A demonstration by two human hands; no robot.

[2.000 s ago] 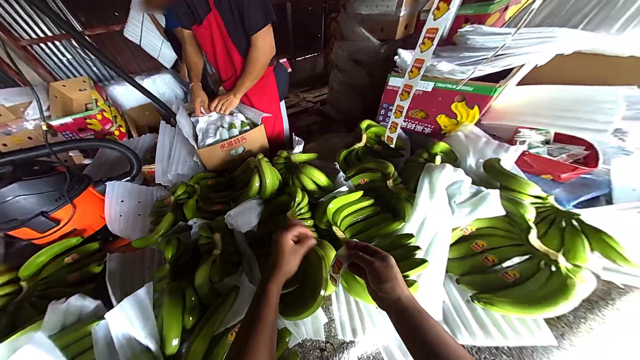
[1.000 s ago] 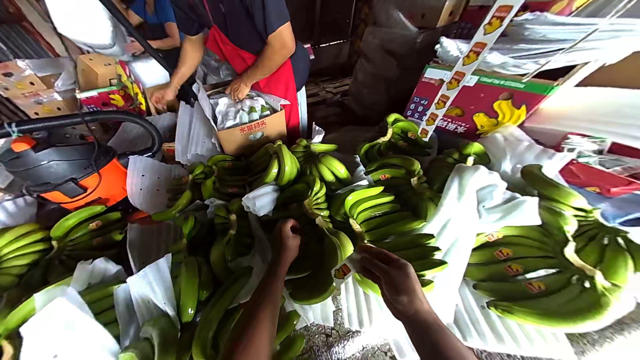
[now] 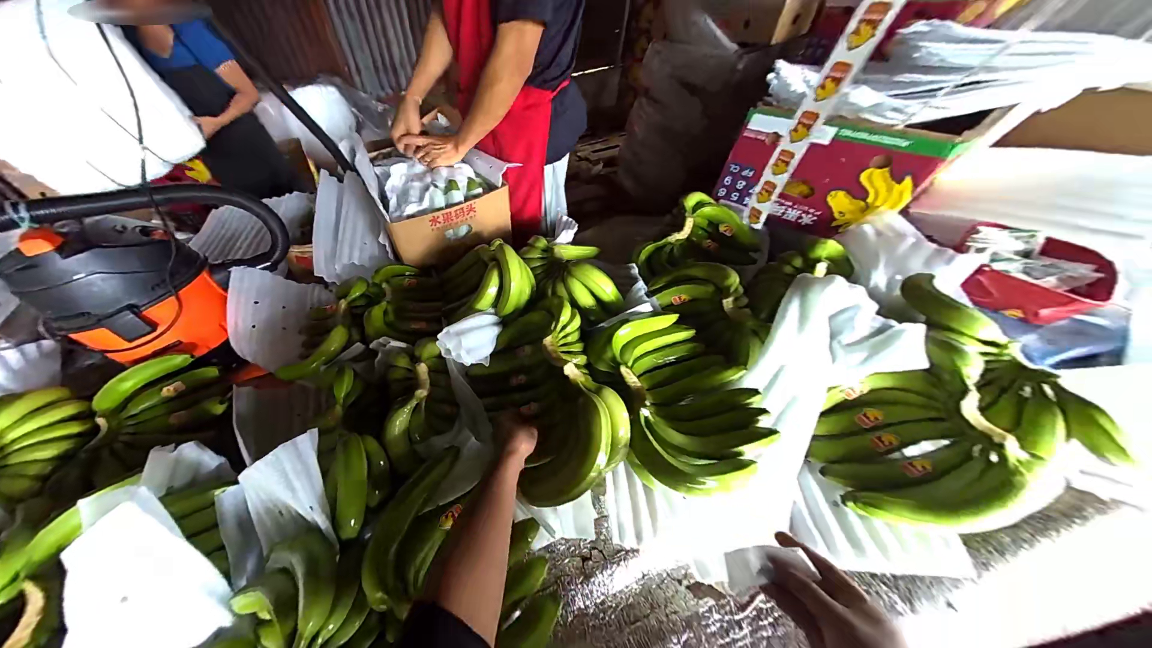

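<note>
My left hand [image 3: 517,436] reaches into a hand of green bananas [image 3: 589,432] at the middle; its fingers are partly hidden in shadow, so its grip is unclear. My right hand [image 3: 823,589], at the lower right, has a small white piece of paper or foam [image 3: 765,567] between its fingers. Beside the middle bananas lies another green bunch [image 3: 697,405] with curved fruit fanned out. To the right, a larger green bunch [image 3: 936,450] bears small red and yellow stickers and rests on white foam sheet [image 3: 882,531]. A strip of stickers [image 3: 804,126] hangs above.
A person's hands [image 3: 434,144] are over a packed carton [image 3: 454,223] beyond the bananas. An orange and black vacuum cleaner [image 3: 144,306] stands left. Behind at right are a red banana box [image 3: 846,171] and a red basket [image 3: 1035,292]. Another person [image 3: 193,81] is at the back left.
My right hand has moved down and right, away from the middle bananas. My left hand stays by them. The co-worker's hands have come together over the carton.
</note>
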